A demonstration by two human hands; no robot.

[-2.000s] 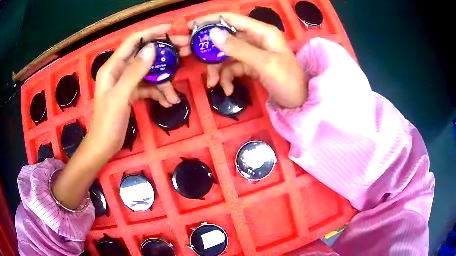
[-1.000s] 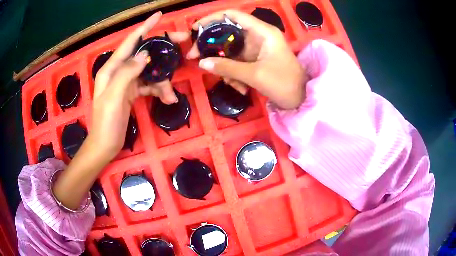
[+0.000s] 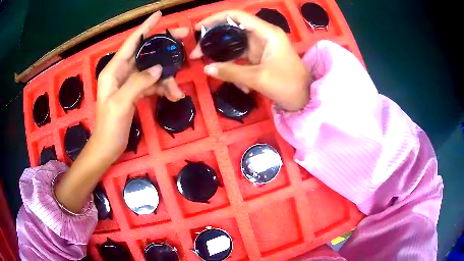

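My left hand (image 3: 118, 97) holds a black round watch head (image 3: 160, 53) by its rim, face up, above the tray. Its screen is dark with small blue and reddish marks, and my thumb lies at its lower edge. My right hand (image 3: 269, 66) holds a second watch head (image 3: 224, 42) with silver lugs. Its screen is dark with a small blue patch, too blurred to read. My right thumb is just below its rim. The two watch heads are side by side, apart. Both are over the red foam tray (image 3: 206, 145).
Several watch heads rest in the tray's square pockets, such as a black one (image 3: 197, 181) and a silver-rimmed one with whitish glare (image 3: 261, 163). A thin wooden-looking edge (image 3: 102, 31) runs behind the tray. The dark green bench (image 3: 407, 56) shows around it.
Both screens have gone from lit purple to mostly dark with small coloured marks. My left thumb has moved down to the rim. My right thumb has moved off the screen to below its watch head.
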